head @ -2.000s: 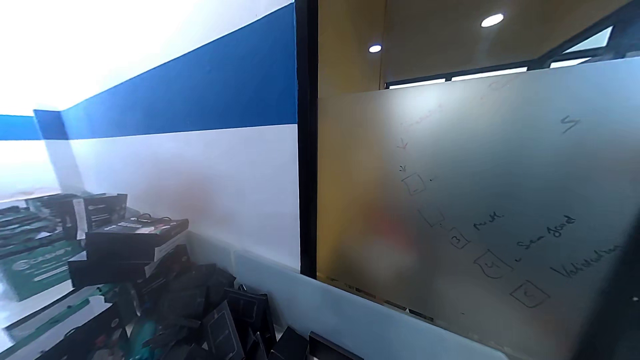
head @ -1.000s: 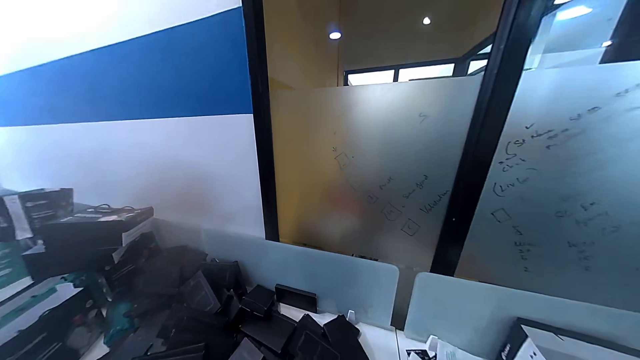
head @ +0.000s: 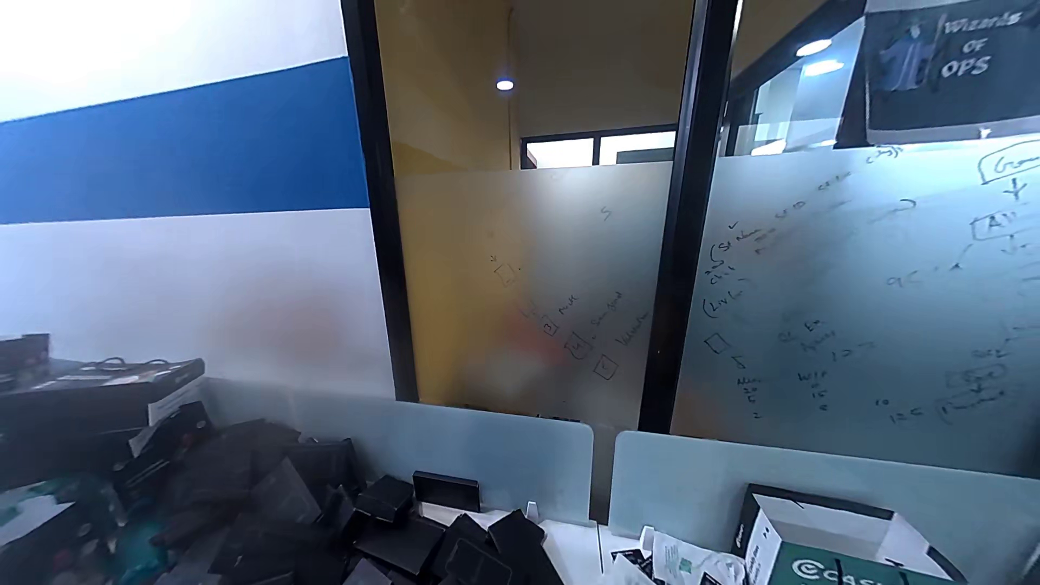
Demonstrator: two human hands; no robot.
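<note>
Neither my left hand nor my right hand shows in the head view, so what they hold or touch is hidden. Along the bottom, a heap of small black boxes (head: 398, 540) lies on a white desk (head: 573, 546). White plastic packets (head: 691, 561) lie right of the heap. At the lower right stands an open green and white carton (head: 845, 528) with a black edge. Flat black boxes (head: 81, 406) are stacked at the far left.
Low frosted desk dividers (head: 504, 447) stand behind the heap. Beyond are frosted glass panels (head: 536, 292) with handwriting, black frame posts (head: 678, 244), a blue-striped wall (head: 195, 146) and a dark banner (head: 951, 73).
The view has swung to the right; the green and white carton, the packets and the dark banner now show more fully. No hand appears in any frame.
</note>
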